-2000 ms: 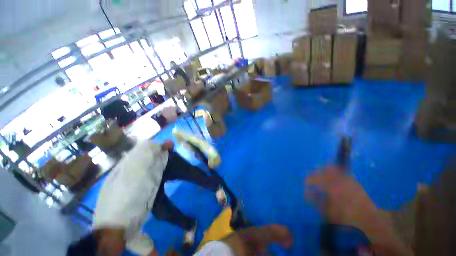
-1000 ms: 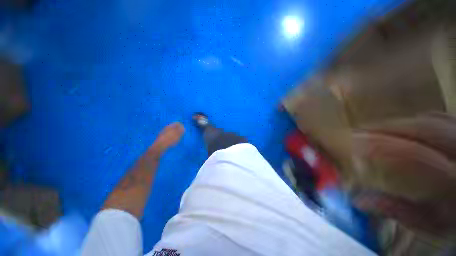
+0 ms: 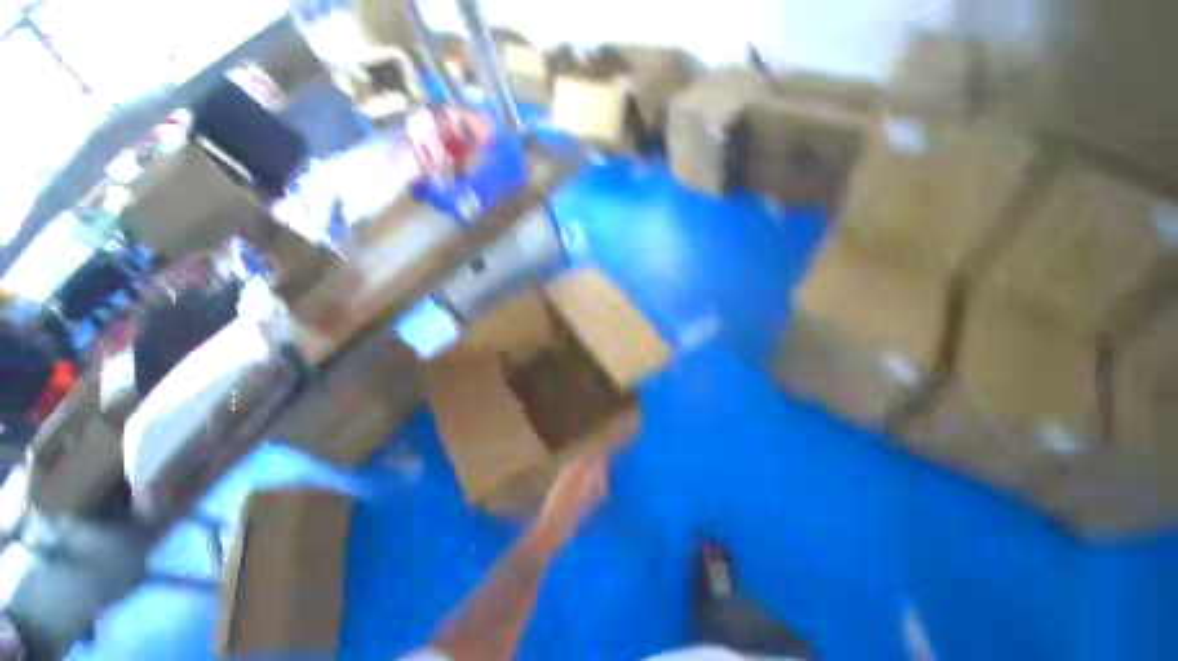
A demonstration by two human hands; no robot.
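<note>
An open brown carton (image 3: pixel 497 420) stands on the blue floor beside the bench, its flaps spread outward and its inside dark. My left hand (image 3: pixel 575 491) reaches forward over the carton's near edge. The hand is blurred, so I cannot tell whether its fingers touch or grip the cardboard. My right hand is not in view. What lies inside the carton is too blurred to tell.
A long bench (image 3: pixel 426 278) runs along the left, with a blue container (image 3: pixel 488 174) on it and seated people beside it. Another brown carton (image 3: pixel 287 575) is on the floor at lower left. Large cartons (image 3: pixel 904 245) are stacked at right. My shoe (image 3: pixel 713 568) shows below.
The view has swung up from the floor to the bench and cartons. My left hand now appears at the open carton. My right hand, earlier blurred over brown cardboard at right, has left the view.
</note>
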